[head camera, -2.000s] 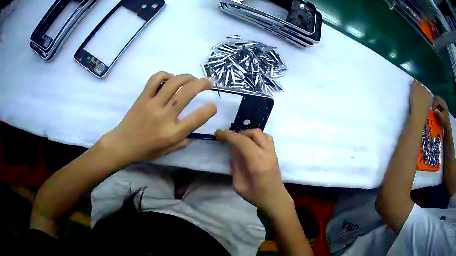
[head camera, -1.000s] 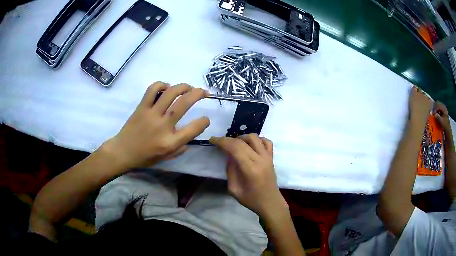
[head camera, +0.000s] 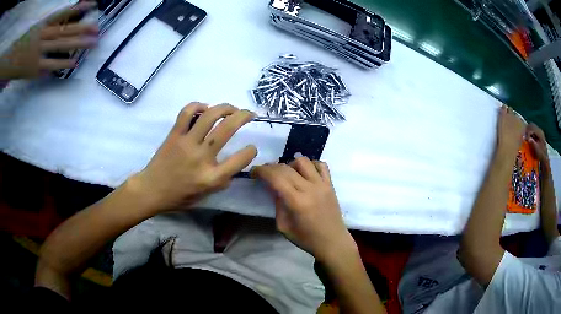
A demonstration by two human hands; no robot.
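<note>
A black phone middle frame [head camera: 306, 142] with a silver rim lies on the white bench in front of me, its solid end to the right. My left hand [head camera: 195, 153] holds its left part, fingers over the far edge. My right hand [head camera: 302, 199] presses thumb and fingertips on the near edge, around its middle. Whether a side key is under the right fingertips is hidden. A heap of tiny silver-and-black side keys [head camera: 301, 91] lies just beyond the frame.
A stack of middle frames [head camera: 332, 30] lies behind the heap. A single frame [head camera: 111, 81] lies at the far left, beside another person's blurred hand [head camera: 52, 43]. The green conveyor belt [head camera: 446, 52] runs beyond. At right, a neighbour's arms [head camera: 492, 190] reach an orange tray [head camera: 525, 181].
Another person's hand has entered at the upper left, over the frames there. My right fingertips have shifted slightly left along the near edge. My left hand keeps its hold.
</note>
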